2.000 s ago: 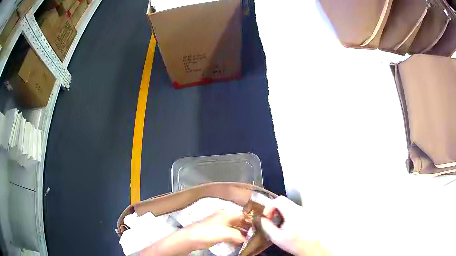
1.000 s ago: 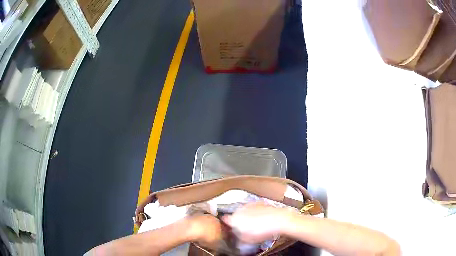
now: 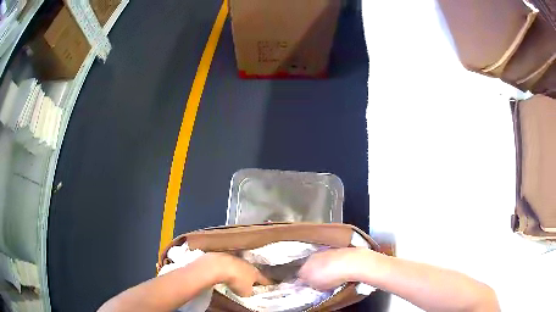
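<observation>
A brown handbag (image 3: 274, 235) sits low in front of me with its mouth wide open. White crumpled paper (image 3: 286, 251) lines its inside and shows at both ends of the mouth. My left hand (image 3: 236, 274) reaches into the bag from the left, its fingertips down among the paper. My right hand (image 3: 326, 268) reaches in from the right, its fingers bent down inside. A dark gap lies between the hands. The bag's sides and bottom hide what the fingers touch, so I cannot tell whether either hand grips anything.
A clear plastic bin (image 3: 286, 192) stands on the floor beyond the bag. A carton (image 3: 283, 39) stands further ahead. The white table (image 3: 420, 183) at right bears filled bags (image 3: 500, 46) and flat brown bags (image 3: 538, 164). Grey shelving (image 3: 53, 143) is at left.
My hands first worked at the bag's right end, then moved in to the middle, and are now apart and down inside. The view has shifted, moving the carton and table right overall.
</observation>
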